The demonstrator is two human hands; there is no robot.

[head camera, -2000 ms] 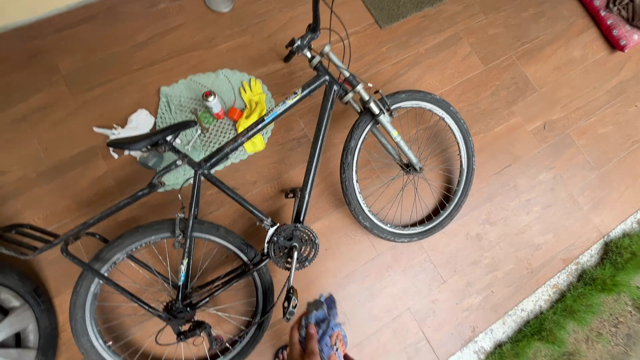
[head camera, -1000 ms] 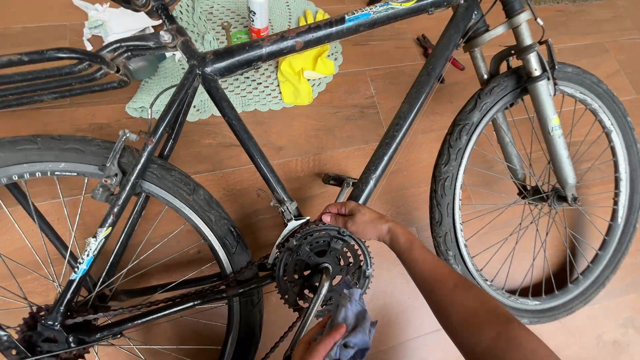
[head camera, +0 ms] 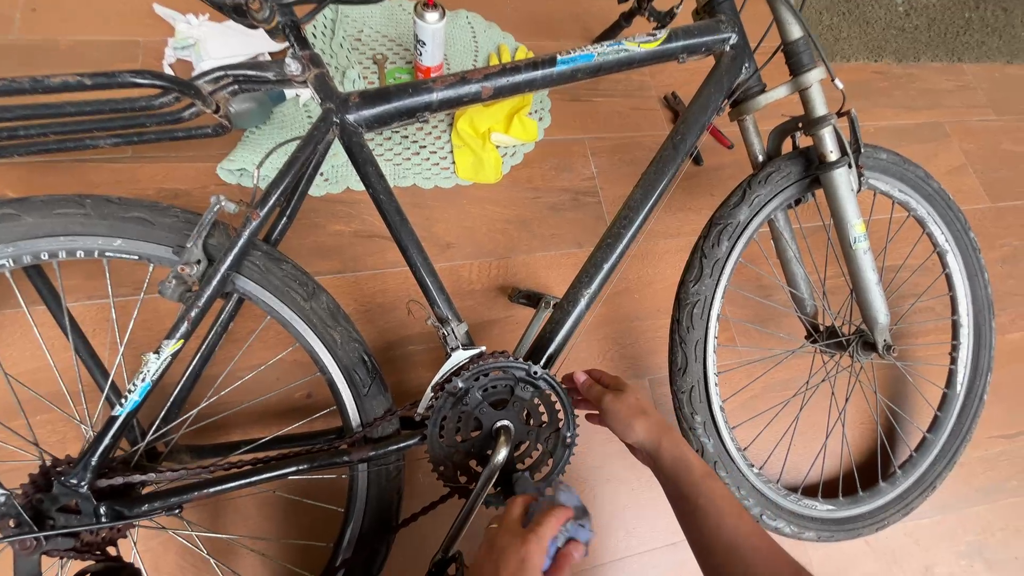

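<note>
A black bicycle frame [head camera: 612, 240] stands across the view. My left hand [head camera: 524, 538] holds a crumpled blue-grey cloth [head camera: 570, 520] against the lower right edge of the chainring [head camera: 502, 424]. At the chainring's right edge is my right hand [head camera: 612, 404], thumb and fingers close to the teeth; whether they grip it cannot be told. The steel crank arm [head camera: 480, 488] points down and left, close to my left hand. A white front derailleur cage [head camera: 448, 376] sits at the chainring's upper left, and the rusty chain [head camera: 240, 464] runs back to the rear sprockets.
Behind the frame, a green crocheted mat [head camera: 384, 172] holds a spray can [head camera: 430, 40], a wrench [head camera: 381, 68] and yellow rubber gloves [head camera: 488, 140]. A white cloth [head camera: 216, 40] lies at upper left, red-handled pliers [head camera: 720, 136] on the tiles. The front wheel [head camera: 832, 344] stands right.
The view has come much closer to the bicycle since the first frame. My right hand has moved from the chainring's top down to its right edge.
</note>
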